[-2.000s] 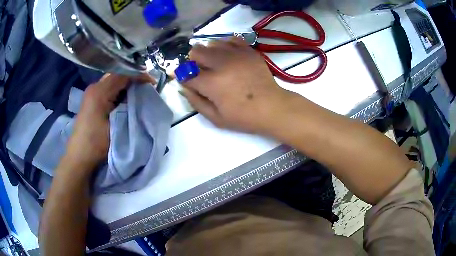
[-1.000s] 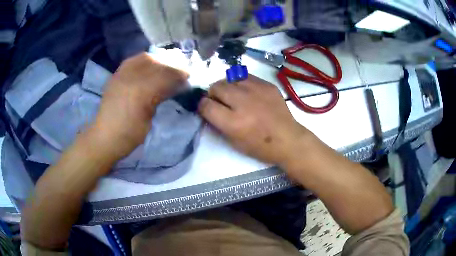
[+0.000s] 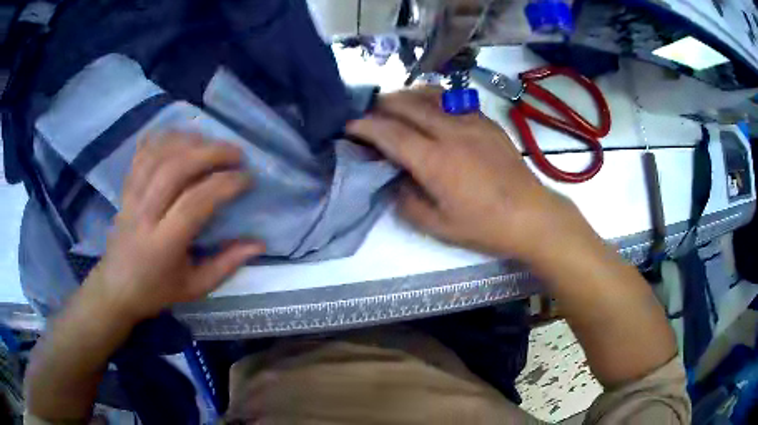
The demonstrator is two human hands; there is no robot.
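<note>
Dark navy cloth [image 3: 241, 50] lies heaped at the upper left of the table. A pale grey-blue pocket bag [image 3: 283, 195] lies on and below it, with a narrow dark strip [image 3: 112, 141] across its left part. My left hand [image 3: 183, 216] is over the pale cloth, slightly blurred, with fingers apart and nothing held. My right hand [image 3: 457, 166] is at the right end of the cloth, its fingers closed on the edge of the pocket bag, just below the machine's needle area. Its fingertips are partly hidden by cloth.
The white machine head [image 3: 465, 25] hangs above my right hand, with blue knobs [image 3: 460, 100]. Red-handled scissors [image 3: 565, 124] lie right of it. A measuring tape [image 3: 374, 303] runs along the front table edge. Dark strips [image 3: 652, 199] hang at the right edge.
The dark cloth and pocket bag have moved out from the needle area, spreading below and left. My left hand has let go and drawn back left. My right hand is still at the cloth's edge.
</note>
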